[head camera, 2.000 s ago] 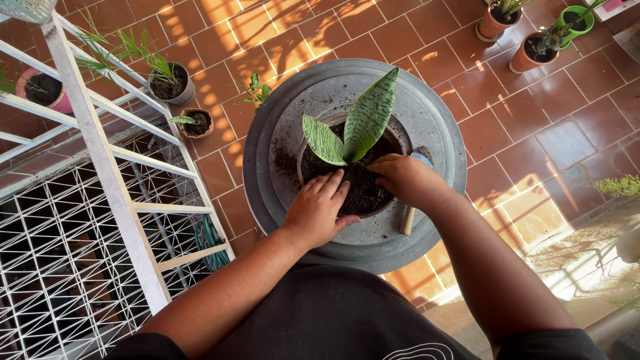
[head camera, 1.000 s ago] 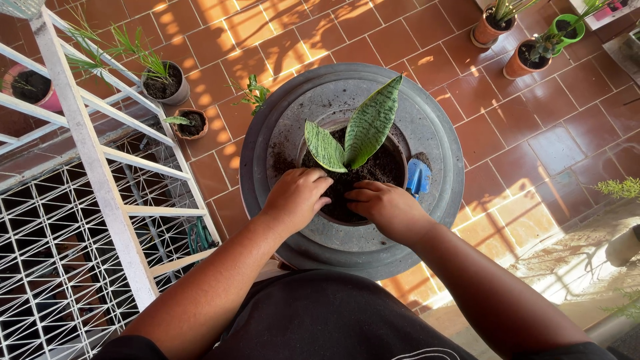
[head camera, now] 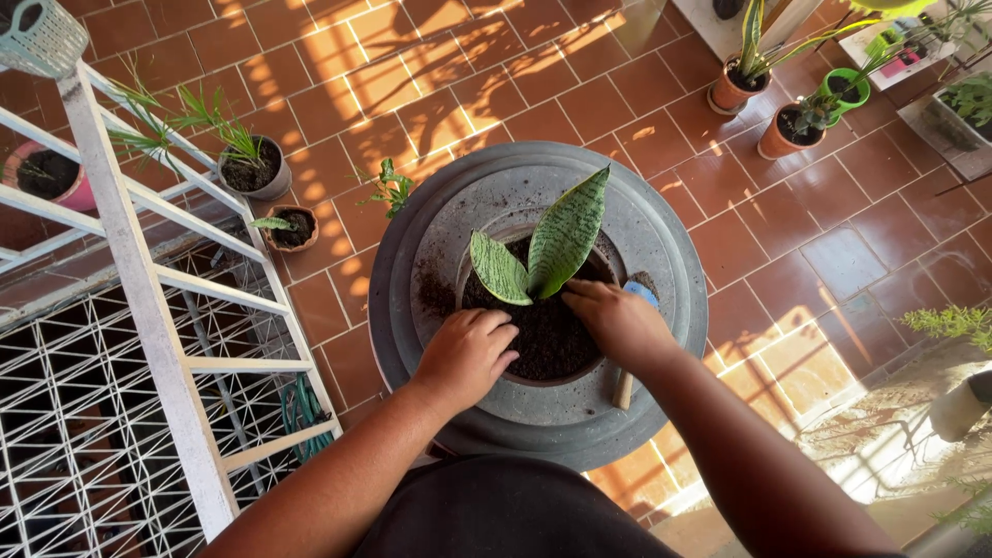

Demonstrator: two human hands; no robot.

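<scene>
A snake plant (head camera: 570, 232) with two broad mottled leaves stands in a round pot (head camera: 540, 381) of dark soil (head camera: 554, 341). The pot sits on a round grey table (head camera: 446, 395). My left hand (head camera: 469, 353) rests at the pot's left front rim, its fingertips at the soil. On the right, my right hand (head camera: 620, 322) reaches over the rim, fingers on the soil near the base of the larger leaf; its fingertips are partly hidden. Beside that hand lies a trowel with a blue blade (head camera: 642, 291) and a wooden handle (head camera: 623, 390), partly covered by the hand.
Spilled soil (head camera: 434, 288) lies on the table's left side. A white metal railing (head camera: 147, 287) runs along the left. Small potted plants (head camera: 267, 167) stand beside it. More terracotta pots (head camera: 787, 136) stand at the upper right on the tiled floor (head camera: 542, 124).
Both hands remain at the pot. Compared with two seconds ago, my left hand is farther from the plant's base, near the left rim. The trowel's handle shows again after being hidden one second ago.
</scene>
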